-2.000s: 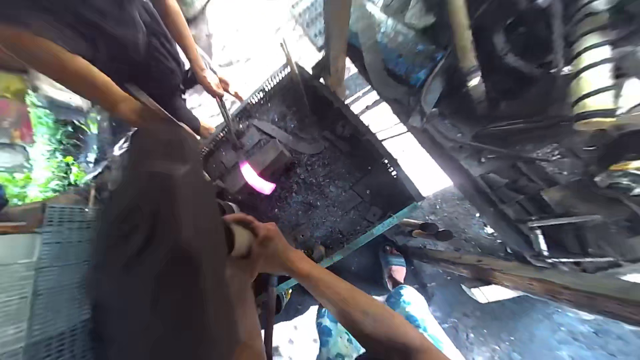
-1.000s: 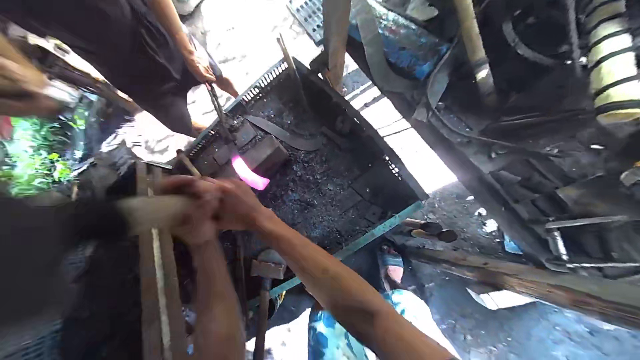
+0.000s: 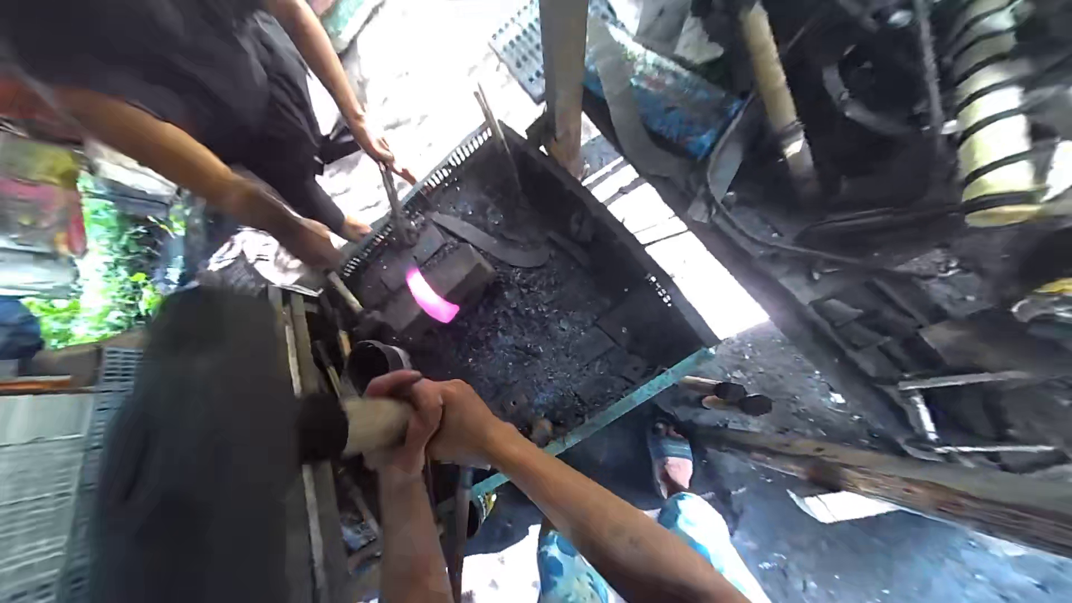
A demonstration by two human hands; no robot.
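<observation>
Both my hands are wrapped around a pale wooden handle (image 3: pixel 375 425). My left hand (image 3: pixel 404 431) and my right hand (image 3: pixel 459 419) touch each other near its end. The handle leads left into a large dark blurred object (image 3: pixel 201 444), whose kind I cannot tell. Beyond my hands, a curved piece of glowing hot metal (image 3: pixel 431 297) lies at the corner of a dark block (image 3: pixel 461 275) in a black forge tray (image 3: pixel 603 251). Another person's hand (image 3: pixel 371 142) holds tongs (image 3: pixel 394 201) reaching toward the block. That person's other hand (image 3: pixel 311 243) is near the tray's left edge.
A flat curved strip (image 3: pixel 494 243) lies in the tray among coal bits. Hammers (image 3: pixel 737 398) lie beyond the tray's near teal edge (image 3: pixel 636 394). A wooden post (image 3: pixel 565 75) stands at the far corner. A long beam (image 3: pixel 904 486) crosses at right, near a sandalled foot (image 3: pixel 672 459).
My hands with the handle went up and left, then came back down and right. The other person's nearer hand has moved from the far left to the tray's edge. The glowing metal stays by the block.
</observation>
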